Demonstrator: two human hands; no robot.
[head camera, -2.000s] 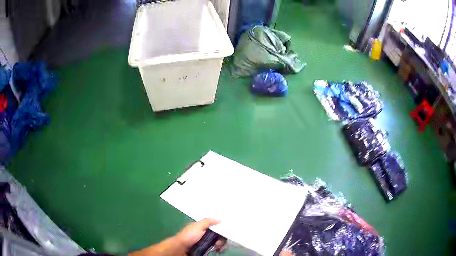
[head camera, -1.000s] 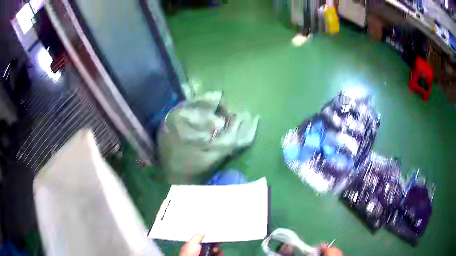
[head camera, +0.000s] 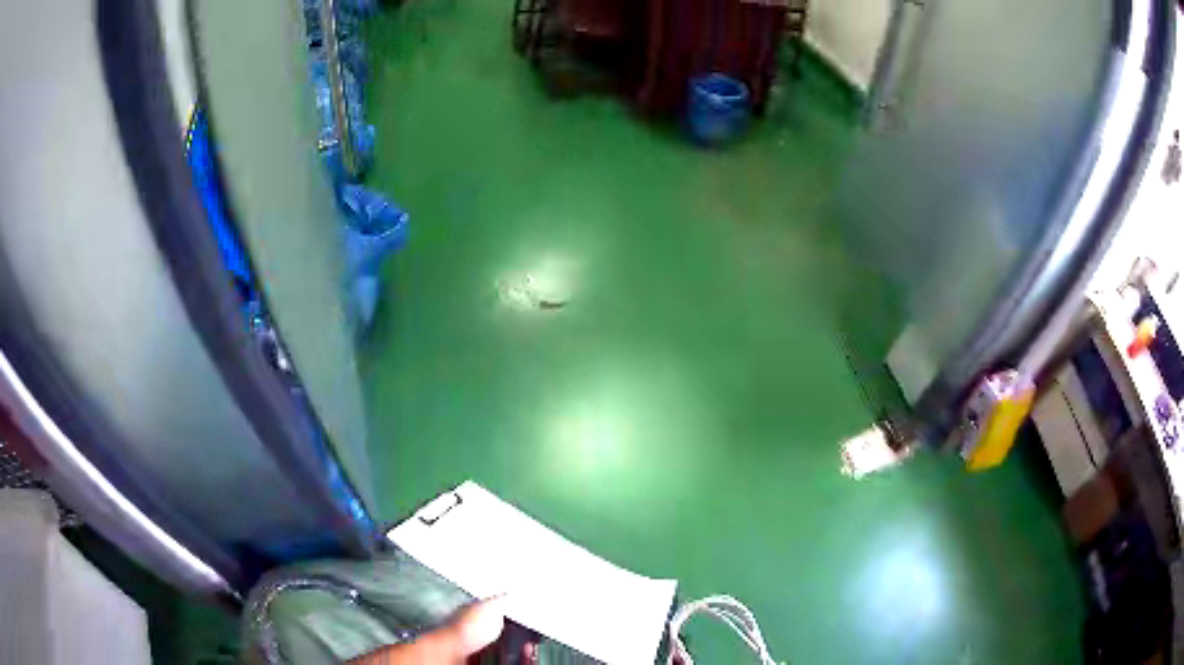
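Observation:
My left hand (head camera: 483, 629) reaches in at the bottom edge and is shut on a clipboard with a blank-looking white sheet (head camera: 552, 572). Its dark clip is at the upper left end. A dark object (head camera: 516, 642) shows under the clipboard by my fingers, partly cut off by the frame. A loop of white cord (head camera: 725, 621) rises from the bottom edge, right of the clipboard. I cannot make out my right hand; what holds the cord is hidden.
Glass door panels with dark frames stand left (head camera: 279, 260) and right (head camera: 1039, 182). A grey-green bundle (head camera: 325, 611) and off-white tub (head camera: 78, 591) are at lower left. A blue bin (head camera: 718, 107) stands by dark red furniture. A yellow object (head camera: 997, 429) is by the right doorframe.
The view has turned towards the doorway. The tub and green bundle have shifted to the lower left, and the bagged garments have left view. My right hand, seen earlier by the cord, no longer shows.

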